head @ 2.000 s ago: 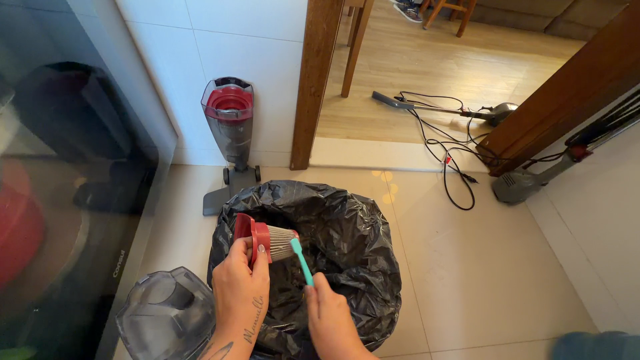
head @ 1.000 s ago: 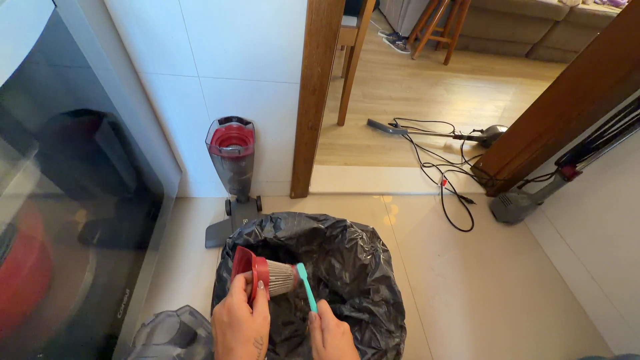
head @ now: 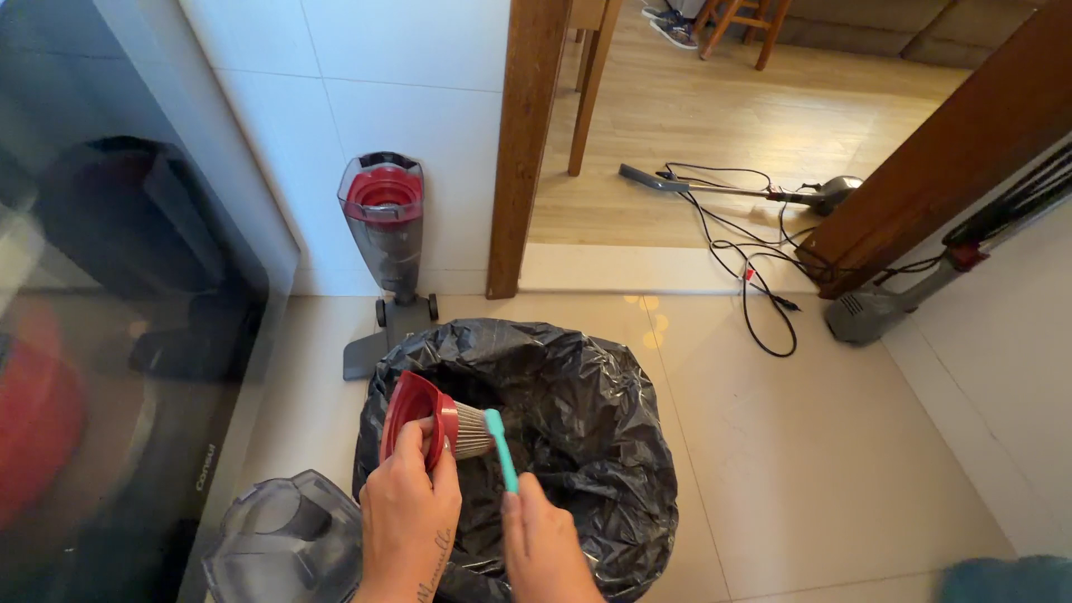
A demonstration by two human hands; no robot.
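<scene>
My left hand (head: 413,502) grips the red frame of a pleated vacuum cleaner filter (head: 471,430), its pleats facing right. The turquoise toothbrush (head: 505,456) is in my right hand (head: 543,536), and its head touches the far end of the pleats. Both hands are over a bin lined with a black plastic bag (head: 620,452). A clear, smoky plastic vacuum dust container (head: 280,536) lies at the lower left, partly cut off by the frame edge. My left wrist partly hides the near side of the bin.
An upright vacuum body (head: 387,226) stands against the tiled wall behind the bin. Black cords (head: 737,243) and another stick vacuum (head: 754,193) lie across the doorway. A grey appliance (head: 871,311) leans at the right wall. A dark glass-fronted appliance (head: 126,335) borders the left.
Both hands stay over the bin, holding the filter and toothbrush. The toothbrush head shifts slightly along the pleats.
</scene>
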